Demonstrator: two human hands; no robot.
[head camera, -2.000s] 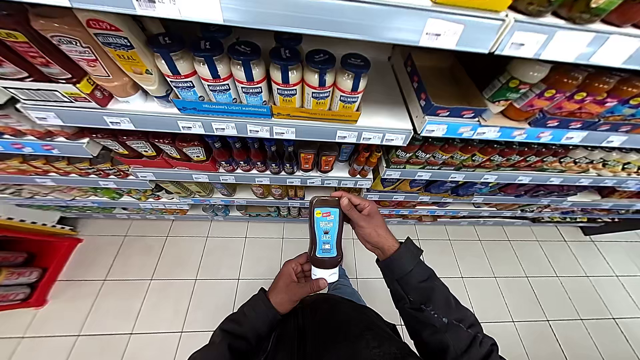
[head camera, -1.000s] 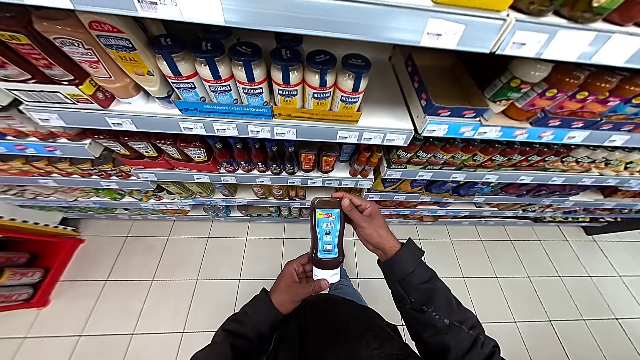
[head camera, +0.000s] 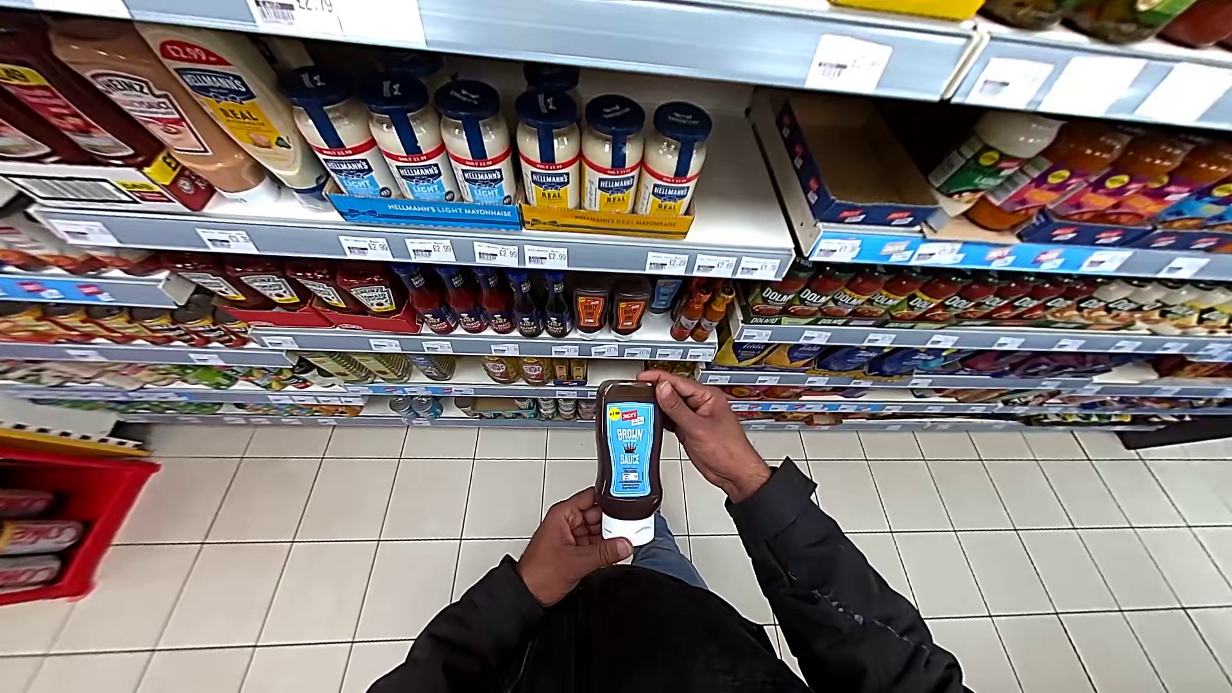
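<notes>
A squeeze bottle of brown sauce (head camera: 629, 452), with a blue label and a white cap, is held between both hands, cap end toward my body. The fingers and thumb of my left hand (head camera: 574, 547) grip it around the cap end. My right hand (head camera: 705, 430) pinches the base at the far end, thumb on top. The label faces up toward the camera. Parts of the fingers beneath the bottle are hidden.
Ahead, a shelf (head camera: 423, 238) bears mayonnaise jars (head camera: 549, 154) and squeeze bottles (head camera: 223, 101). Lower shelves hold sauce bottles and pasta sauce jars (head camera: 895, 294). An open cardboard tray (head camera: 857, 178) lies at right. A red bin (head camera: 115, 500) with cans stands at left on the tiled floor (head camera: 423, 496).
</notes>
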